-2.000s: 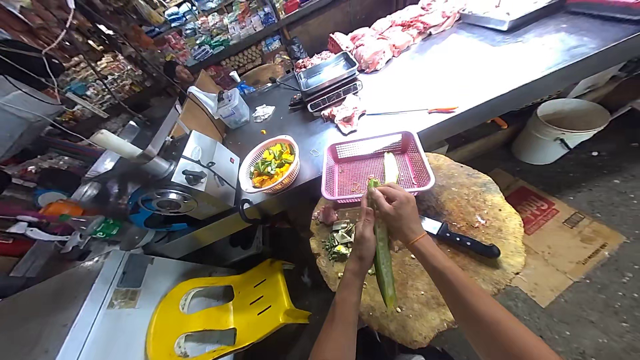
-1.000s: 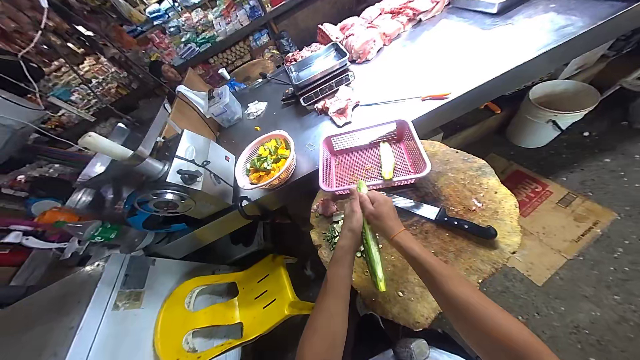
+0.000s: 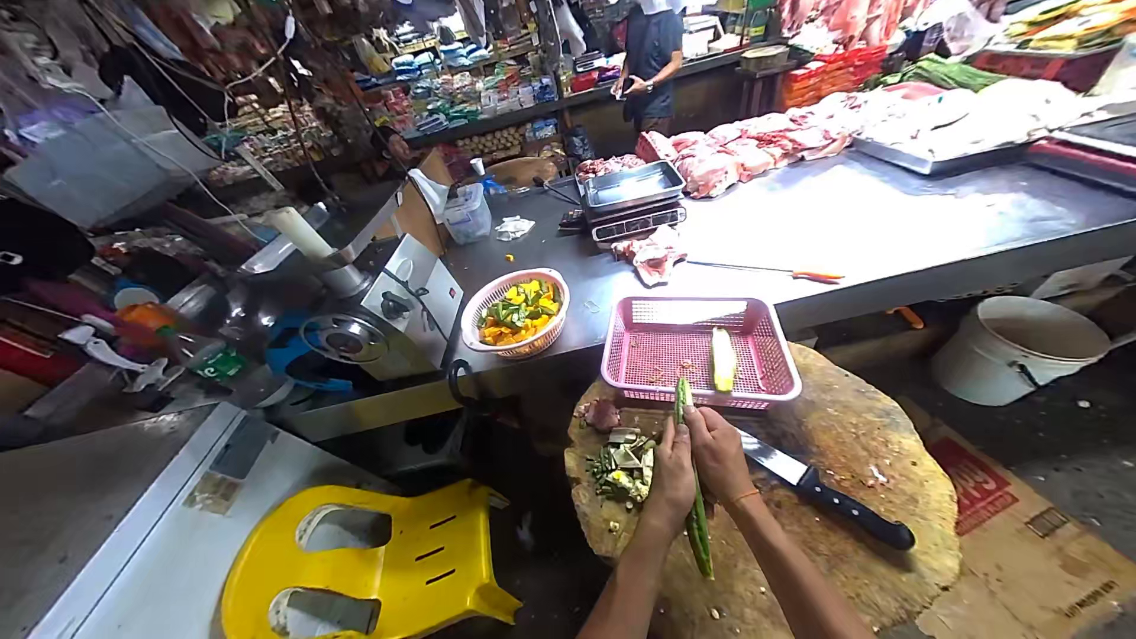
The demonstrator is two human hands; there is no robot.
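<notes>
Both hands hold a long green ridged vegetable (image 3: pixel 698 524), perhaps a gourd, over a round wooden chopping block (image 3: pixel 852 417). My left hand (image 3: pixel 673 475) is closed around it on the left, my right hand (image 3: pixel 717 453) on the right near its upper end. To the right lies a black-handled kitchen knife (image 3: pixel 825 488), its blade tip hidden by my right hand. A pink plastic basket (image 3: pixel 617 355) beyond my hands holds a pale peeled vegetable piece (image 3: pixel 724 359). Peelings and trimmings (image 3: pixel 626 466) sit left of my hands, beside a small reddish lump (image 3: pixel 601 414).
A round colander (image 3: pixel 475 324) of cut orange and green vegetables stands on the metal counter (image 3: pixel 568 266) near a scale (image 3: pixel 635 200) and raw meat (image 3: pixel 728 155). An orange-handled tool (image 3: pixel 816 277) lies there. A yellow chair (image 3: pixel 399 550) is at lower left, a white bucket (image 3: pixel 1021 355) right. A person (image 3: pixel 652 62) stands beyond.
The view has tilted up. Both hands stay on the green vegetable, held near the basket's near edge. More of the knife blade shows than in the oldest frame.
</notes>
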